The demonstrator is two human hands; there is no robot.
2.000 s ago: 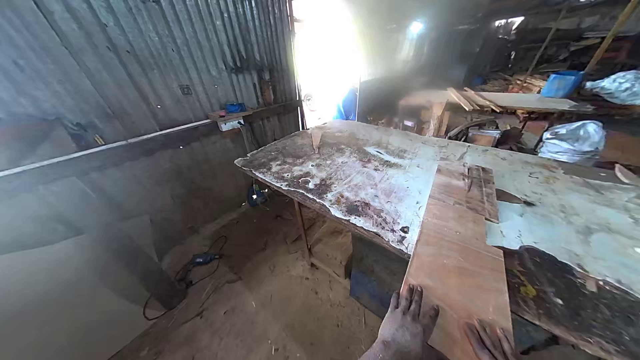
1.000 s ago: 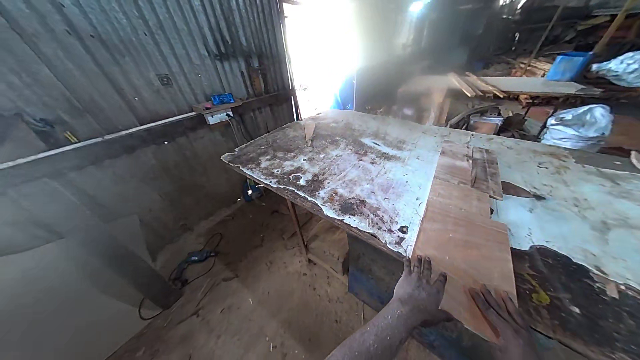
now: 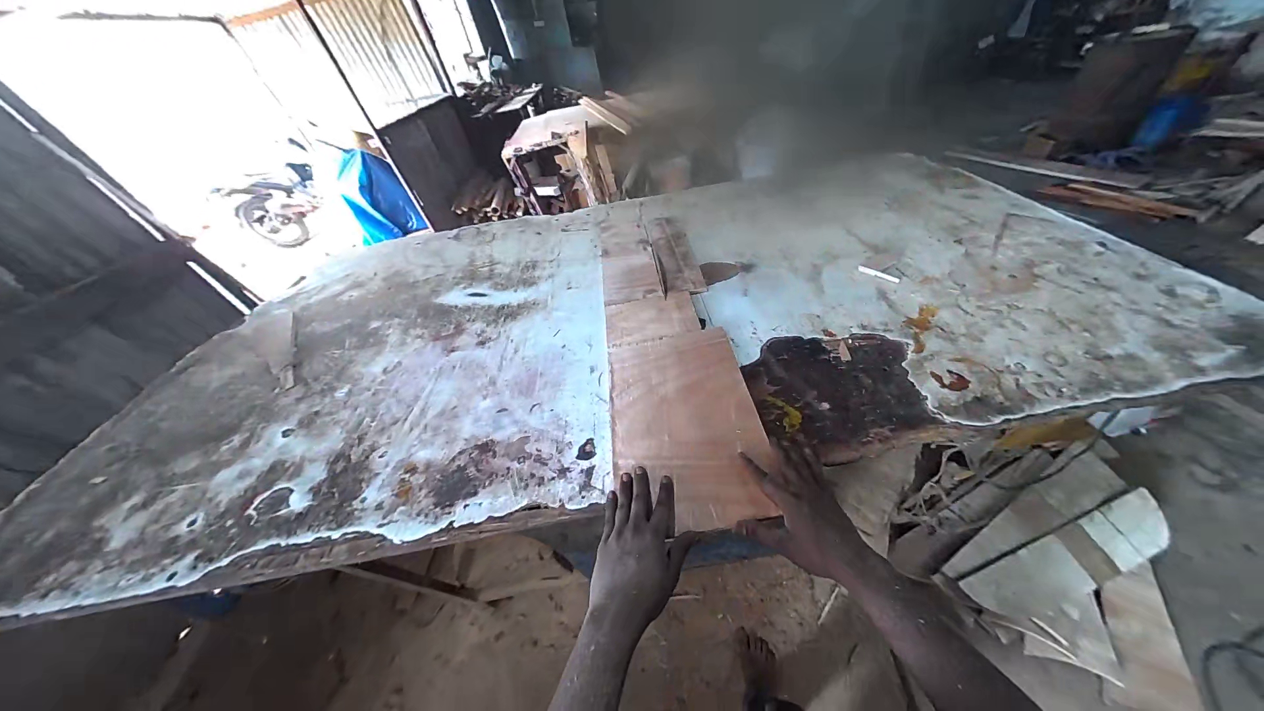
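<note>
A reddish-brown plywood sheet (image 3: 681, 415) lies flat on the worn workbench top (image 3: 395, 375), its near end at the bench's front edge. My left hand (image 3: 637, 543) rests palm down over the near left corner of the sheet, fingers pointing forward. My right hand (image 3: 805, 509) lies at the near right edge, fingers spread on the sheet and thumb by its near edge. Beyond the sheet, more thin plywood pieces (image 3: 647, 262) lie in line with it, with a small narrow wooden piece (image 3: 676, 255) on top.
A pointed wood offcut (image 3: 281, 351) lies on the left of the bench, and a small white strip (image 3: 878, 275) on the right. Board offcuts (image 3: 1047, 573) are piled on the floor at right. A bare foot (image 3: 757, 657) shows below. Behind stands a wooden frame table (image 3: 563, 128).
The view has swung well to the right. Both hands stay at the near end of the plywood sheet; my left hand has moved from its left side to the near left corner.
</note>
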